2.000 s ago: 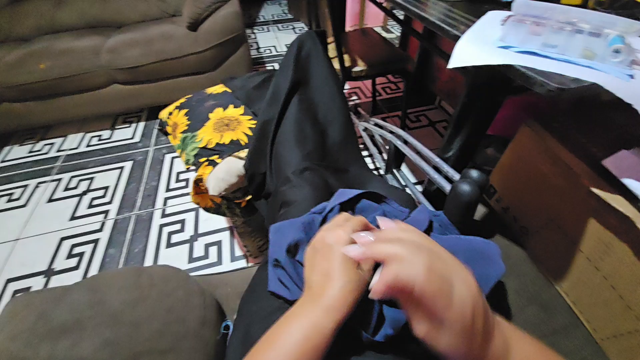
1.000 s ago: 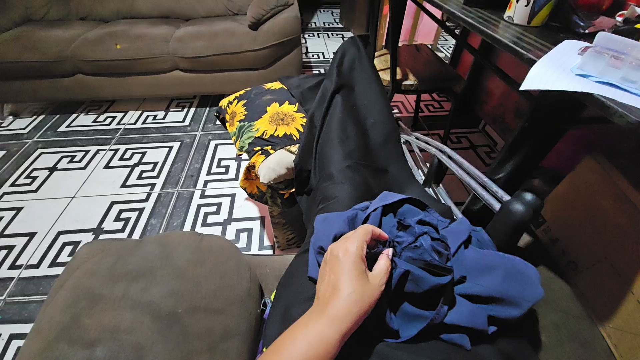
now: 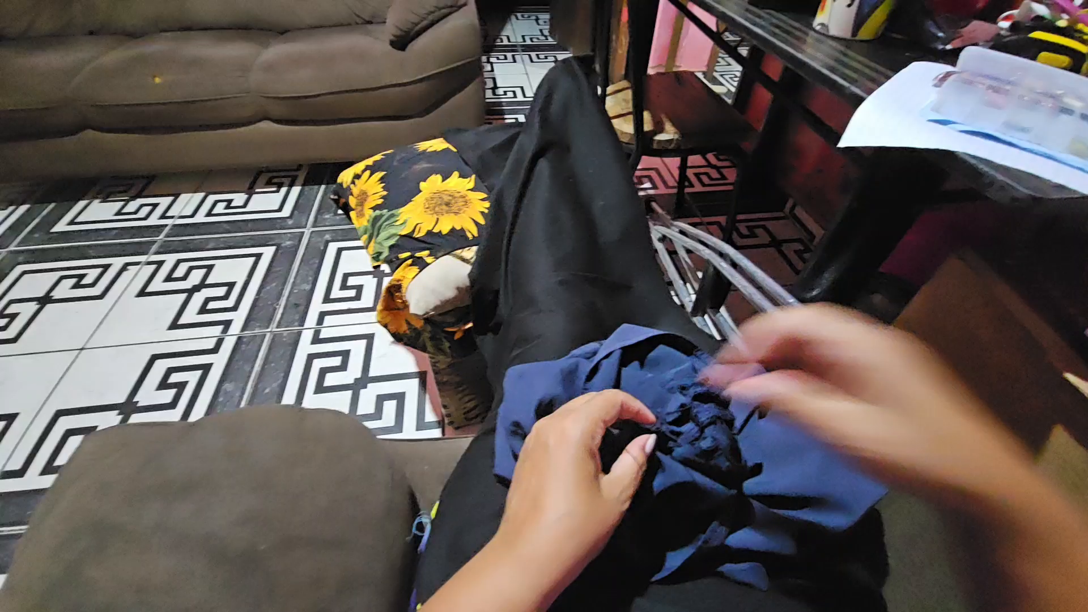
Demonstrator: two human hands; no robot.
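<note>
Dark blue fabric [image 3: 799, 463] lies bunched in my lap, over the black cloth [image 3: 578, 255] that covers my legs. My left hand [image 3: 578, 476] pinches a gathered bit of it between thumb and forefinger, near the crumpled middle. Blurred by motion, my right hand [image 3: 824, 391] is above the right side of the fabric, thumb and fingers close together; whether they hold something cannot be told.
A brown sofa armrest [image 3: 221, 510] is at the lower left, and a brown sofa [image 3: 255, 76] stands across the tiled floor. Sunflower-print cloth [image 3: 425, 204] lies beside my leg. At right are a dark table [image 3: 790, 42] with a plastic organizer box [image 3: 1011, 98], metal tubes [image 3: 722, 251] and cardboard [image 3: 969, 340].
Two seconds ago both hands were together over the fabric. A second ago only my left hand showed, on the fabric; now my right hand is back in view. The view has shifted.
</note>
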